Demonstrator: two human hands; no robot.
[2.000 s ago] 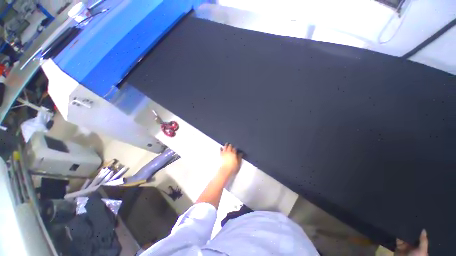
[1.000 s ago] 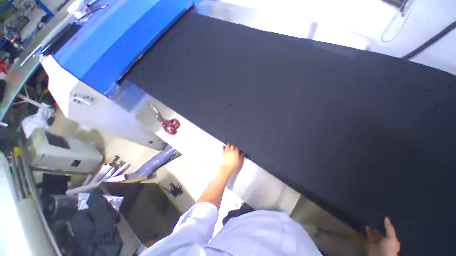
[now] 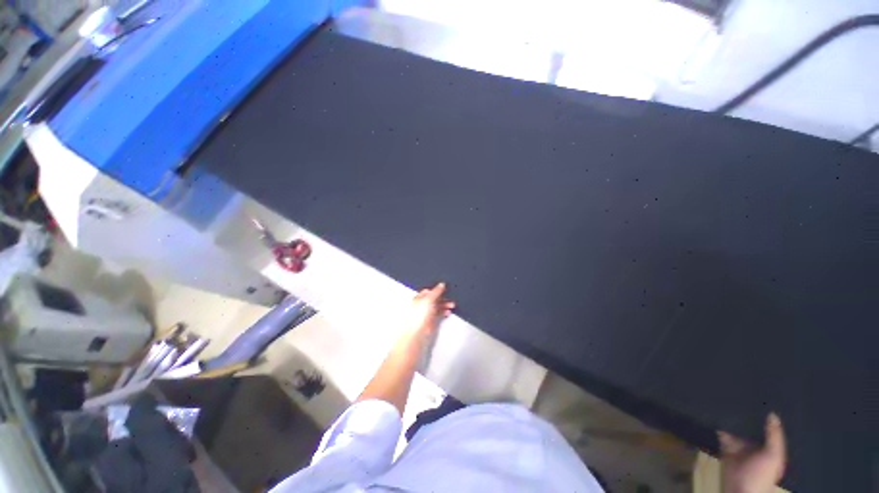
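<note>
A wide black fabric [image 3: 578, 221] lies across the pale table [image 3: 357, 294] and reaches the dark gap under the blue hood. My left hand [image 3: 432, 306] is at the fabric's near edge, its fingertips on the edge; whether it pinches the cloth is hard to tell. My right hand [image 3: 757, 460] is at the lower right, slightly blurred, gripping the near edge with thumb on top and fingers partly hidden under it. Red-handled shears [image 3: 291, 255] lie on the table edge near the machine.
The machine's blue hood [image 3: 202, 82] and white side panel [image 3: 145, 231] stand at the left. A white box [image 3: 72, 323], several rolls [image 3: 169, 356], a grey tube [image 3: 255, 332] and dark cloth [image 3: 154, 453] are at lower left. A dark bar [image 3: 800, 58] is at upper right.
The view has shifted, so the machine and shears sit further left. My right hand has moved left along the fabric edge since the first frame. My left hand's fingers have changed pose at the edge.
</note>
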